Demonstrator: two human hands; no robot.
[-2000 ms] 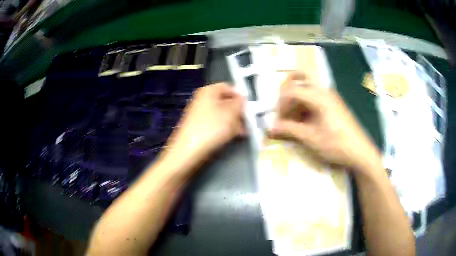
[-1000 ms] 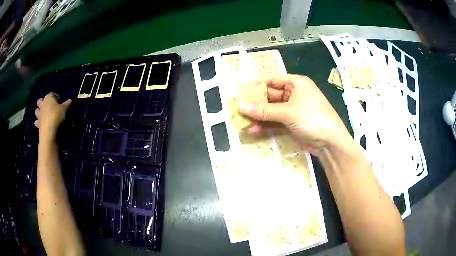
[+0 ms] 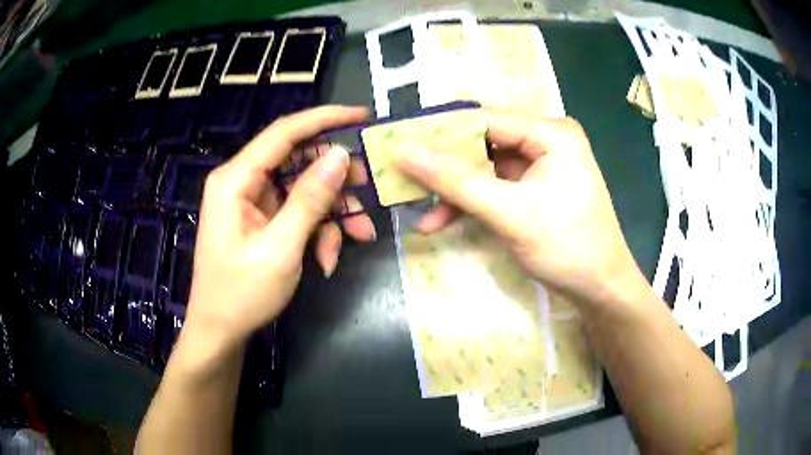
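Observation:
My left hand (image 3: 267,209) holds a dark phone front housing (image 3: 335,169) by its keypad end, above the bench between the tray and the sheets. My right hand (image 3: 542,191) presses its thumb on a tan adhesive piece (image 3: 391,147) that covers the housing's window end; its fingers are behind the housing. The adhesive sheet stack (image 3: 471,329) lies below and beyond my right hand. A partly used adhesive sheet (image 3: 396,44) with empty window holes lies at its upper left.
The dark blister tray (image 3: 53,191) on the left holds housings. Several in its back row have pale adhesive outlines (image 3: 273,57). White waste liners (image 3: 711,222) lie at the right with tan scraps (image 3: 686,93) on them. A pale metal rail (image 3: 596,12) runs along the back.
My left hand has moved from the tray's far left to the centre with a housing. The adhesive piece in my right hand now lies over the housing's window. The camera view has shifted.

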